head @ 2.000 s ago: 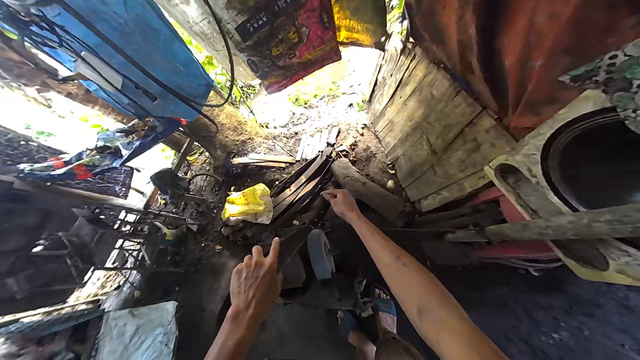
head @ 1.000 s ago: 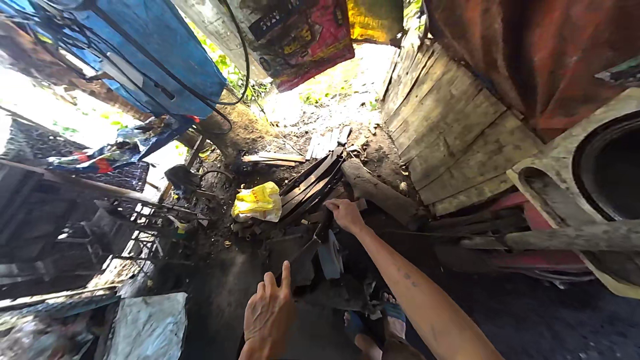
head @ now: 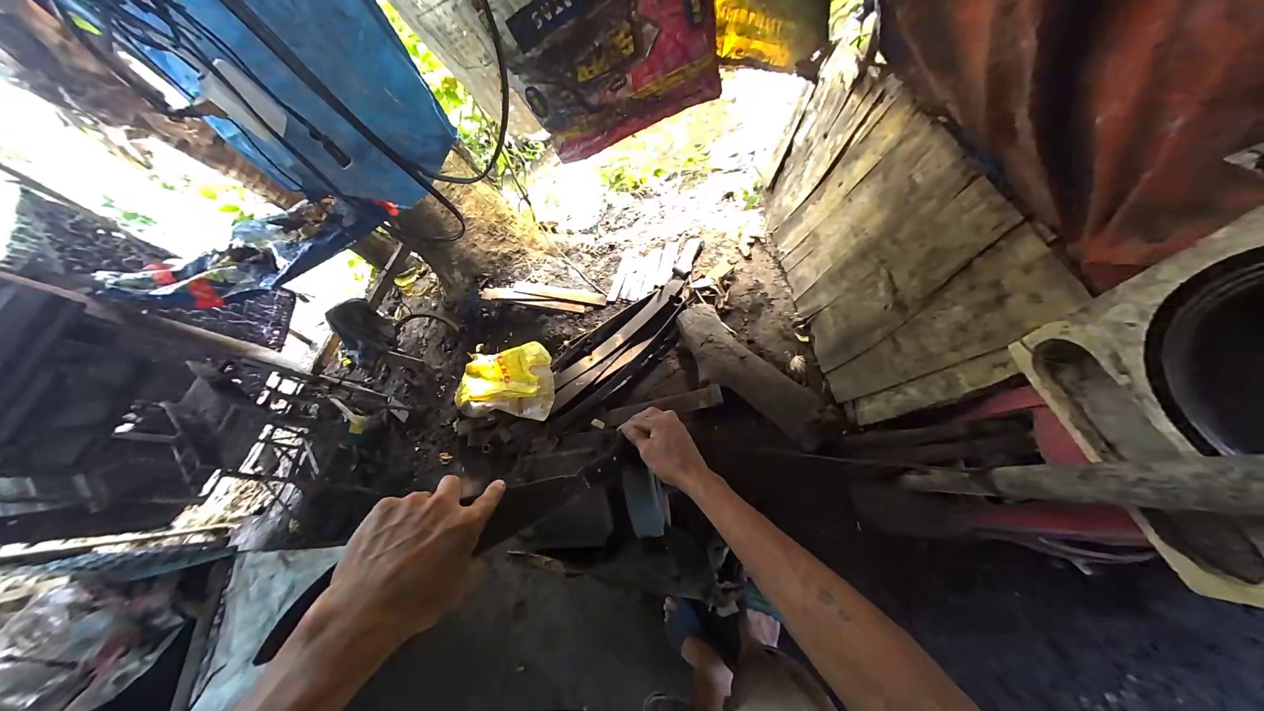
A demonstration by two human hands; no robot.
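My left hand (head: 420, 543), at lower left of centre, is closed over a long, dark, blade-like strip (head: 533, 499), with the index finger extended along it. Part of a dark curved edge shows beside the left wrist. At the strip's far end, the fingertips of my right hand (head: 657, 444) pinch it. Just below the right hand stands a grey, flat-sided block or wheel (head: 647, 501), partly in shadow. The hands hide parts of the strip, and its exact shape is hard to tell.
Beyond the hands lie a yellow plastic bag (head: 509, 380), dark curved slats (head: 617, 355) and a log (head: 746, 375). A plank panel (head: 908, 247) leans at right, near a pale frame with a round opening (head: 1116, 375). Cables hang by a blue sheet (head: 365, 99).
My left hand has moved leftward, farther from my right hand, which stays near the grey block. More of the dark strip shows between the hands.
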